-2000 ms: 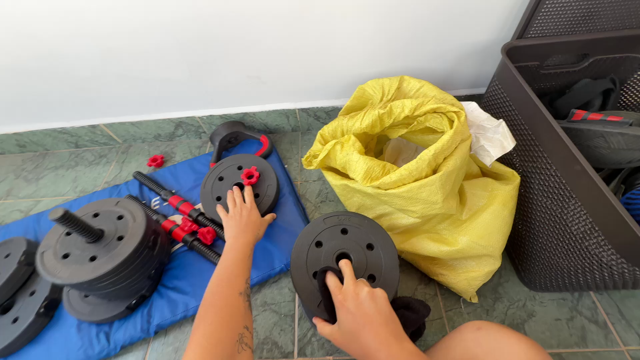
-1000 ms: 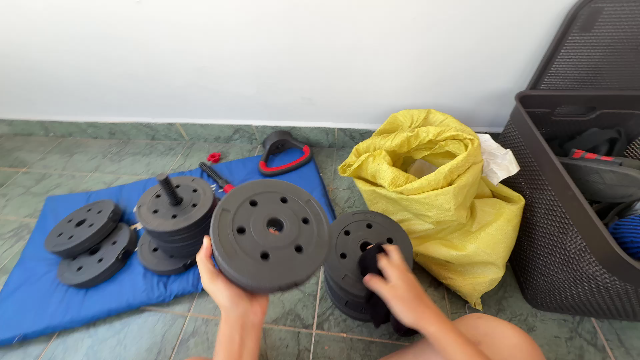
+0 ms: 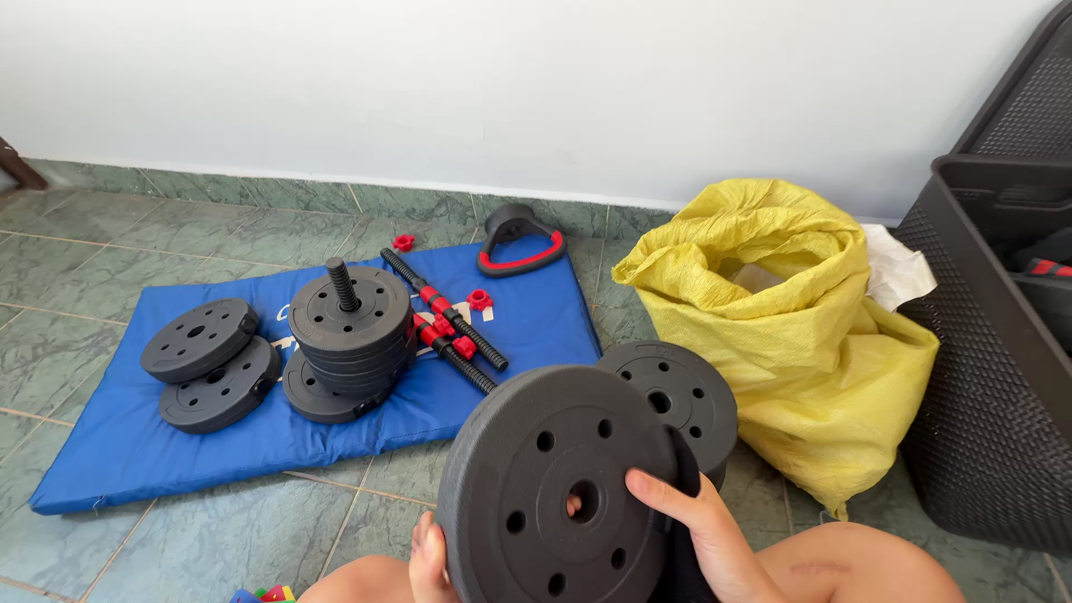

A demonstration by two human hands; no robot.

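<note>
A black weight plate (image 3: 544,477) is held tilted up between both hands, close to the camera. My left hand (image 3: 430,553) grips its left edge. My right hand (image 3: 703,528) has the thumb on the plate's face, with a black cloth (image 3: 685,544) between hand and plate. Just behind lies another black weight plate (image 3: 678,385) on the floor, partly hidden. On the blue mat (image 3: 251,469) stand a stack of plates on a threaded bar (image 3: 347,314), two overlapping plates (image 3: 198,335), red and black threaded bars (image 3: 444,310) and a red star nut (image 3: 479,300).
A yellow woven sack (image 3: 779,360) stands right of the mat, with white paper (image 3: 900,268) behind it. At the far right is an open dark woven-plastic box (image 3: 963,402). A kettlebell handle (image 3: 519,251) lies on the mat's back edge, and a red nut (image 3: 403,243) on the tiles.
Two seconds ago my left hand was on a plate on the mat. That plate was then lifted and carried toward me, and my right hand has come from the floor plate onto it.
</note>
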